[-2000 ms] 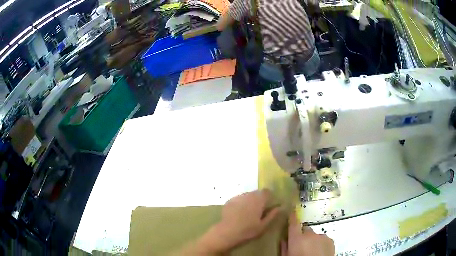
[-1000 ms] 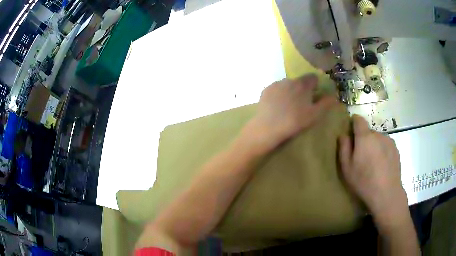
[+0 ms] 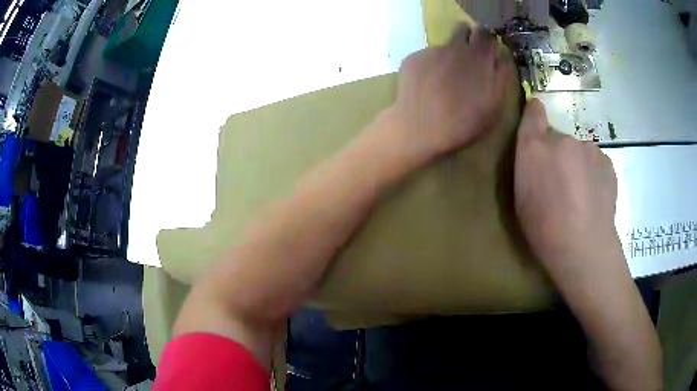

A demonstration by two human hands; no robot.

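A large khaki fabric panel [image 3: 428, 229] lies on the white table, its stepped notch at the left and its near side over the front edge. My left hand [image 3: 455, 88] presses on the panel just left of the presser foot [image 3: 527, 61]. My right hand [image 3: 562, 179] grips the panel's right edge just below the foot, thumb and fingers together. A bit of yellow edging [image 3: 527, 90] shows between the hand and the foot. The needle plate [image 3: 569, 70] is right of the foot. The needle tip is too small to tell.
Yellow tape [image 3: 442, 21] lies on the table [image 3: 283, 46] behind my left hand. A printed ruler tape [image 3: 661, 240] runs along the front edge at right. More khaki fabric [image 3: 679, 328] hangs at lower right. A green crate [image 3: 137, 34] and a cardboard box [image 3: 52, 114] are at left.
The view has tipped down toward the panel. Over the last second both hands stay on the panel beside the foot, and the right hand sits closer to it.
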